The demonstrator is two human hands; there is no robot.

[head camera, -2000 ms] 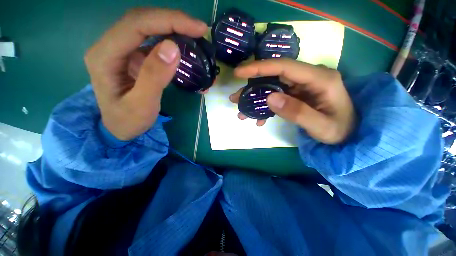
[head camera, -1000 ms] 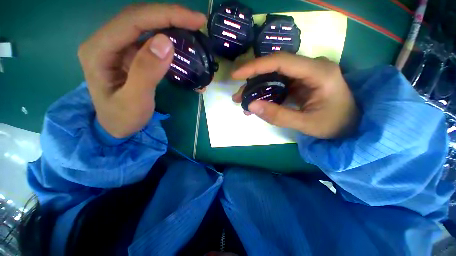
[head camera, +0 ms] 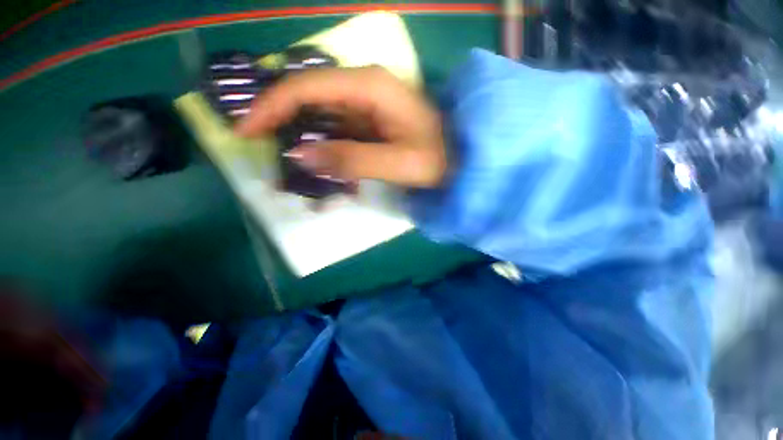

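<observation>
The view is blurred. My right hand (head camera: 343, 129) holds a round black smartwatch (head camera: 313, 159) between thumb and fingers above the paper sheet (head camera: 335, 245); its screen shows faint light marks. A second watch (head camera: 230, 83) with white-violet rows and a third watch (head camera: 309, 58), partly behind my fingers, lie at the sheet's upper part. Another watch (head camera: 129, 137) lies on the green mat left of the sheet, its face dark grey. My left hand (head camera: 43, 365) seems to be the dark, reddish blur at the lower left; its fingers cannot be made out.
The green mat (head camera: 77, 215) has a red line (head camera: 257, 15) curving along its far side. Shiny clear blister trays (head camera: 678, 129) with dark contents stand at the right, beyond my right sleeve.
The view has swung, so the sheet and watches appear further left. My left hand has left its watch and moved down to the lower left; a dark-faced watch now lies on the mat.
</observation>
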